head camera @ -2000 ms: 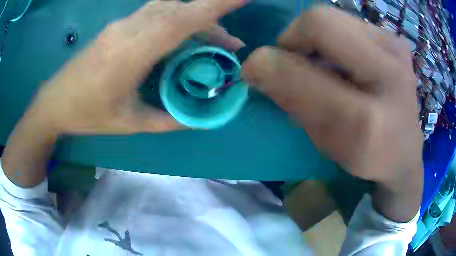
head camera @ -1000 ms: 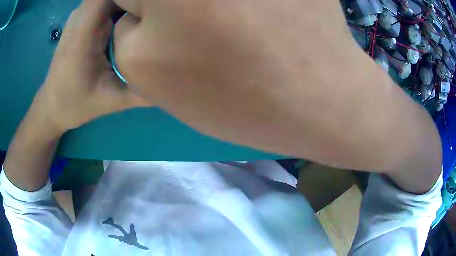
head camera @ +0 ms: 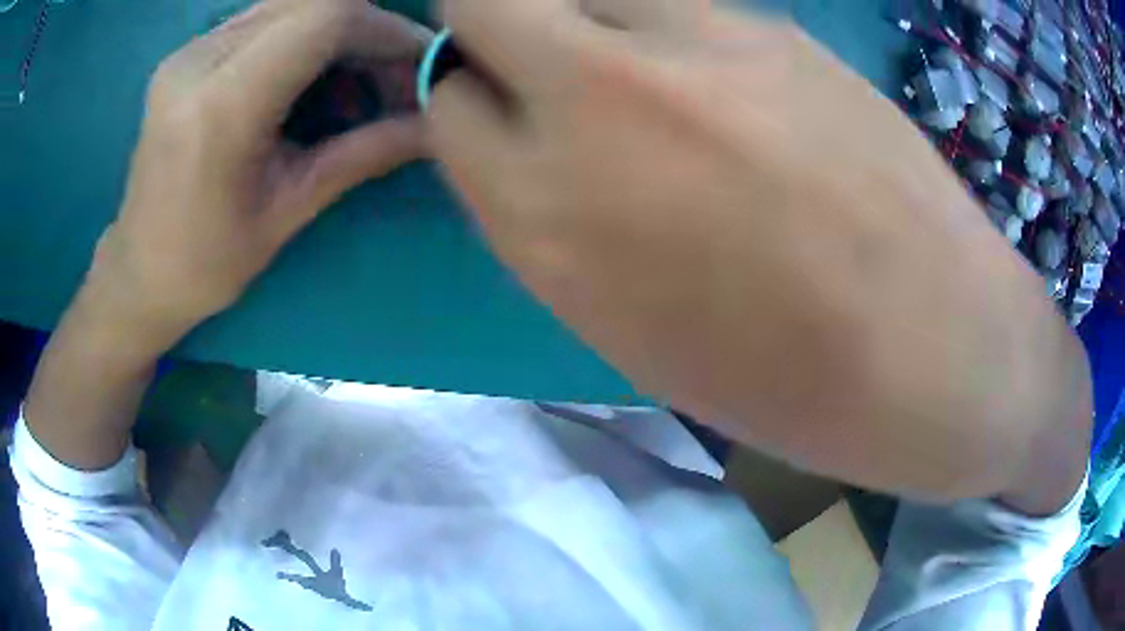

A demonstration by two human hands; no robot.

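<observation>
A teal motor housing [head camera: 431,72] is mostly hidden between my hands near the top edge; only a thin part of its rim shows. My left hand [head camera: 253,148] is at its left, with thumb and fingers curled and their tips at the rim. My right hand [head camera: 691,210] is blurred and covers the housing from the right, with its back to the camera. Its fingertips are hidden, so I cannot tell what they hold. Something dark with a little red shows in the gap inside my left hand's curl.
A heap of silver motors [head camera: 1036,154] with red wires and white plugs lies on the green bench top [head camera: 407,290] at the right. A blue bin edge [head camera: 1107,382] and teal parts are at the far right. A thin wire [head camera: 33,49] lies at the top left. A brown cardboard box [head camera: 829,561] is below the bench edge.
My right hand has swung over the housing and hides its opening, which showed two seconds ago. Since one second ago, the visible rim and both hands' fingers have shifted right and up.
</observation>
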